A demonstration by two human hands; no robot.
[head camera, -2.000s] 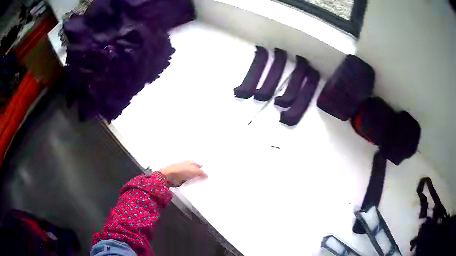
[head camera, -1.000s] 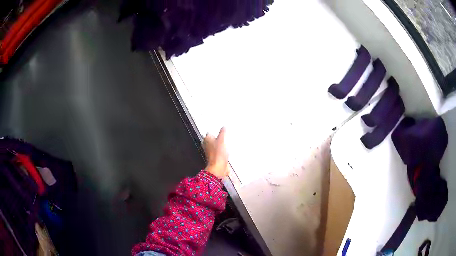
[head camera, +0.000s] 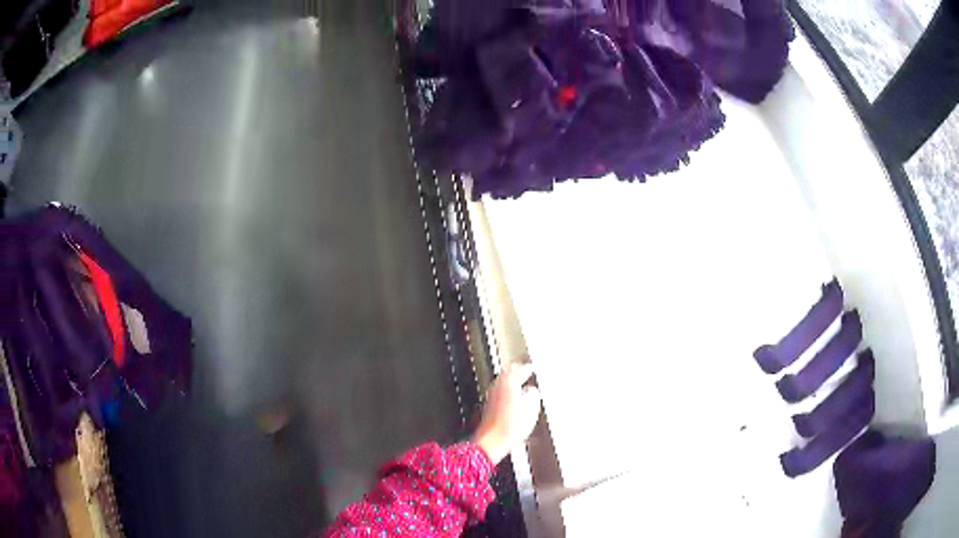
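Note:
My left hand (head camera: pixel 511 408), in a red dotted sleeve, is at the near edge of the long white table (head camera: pixel 652 305). Its fingers are bent at the edge, and glare hides whether they grip the white surface there. Four short, dark purple strip stacks (head camera: pixel 808 328) lie side by side near the wall at the right. A large heap of dark purple fabric pieces with ragged edges (head camera: pixel 620 116) lies at the table's far end. My right hand is not in view.
A dark rounded bundle (head camera: pixel 885 478) sits by the wall at the lower right. A window (head camera: pixel 915 158) is at the right. Grey floor (head camera: pixel 284 210) runs left of the table. A dark fabric pile with a red strip (head camera: pixel 100 305) is at the far left. A brownish area shows beside my hand.
The view has swung, so the fabric heap shows more fully than one second ago and the wall-side strips sit lower. My left hand stays at the table edge. The wide brown area now shows only narrowly.

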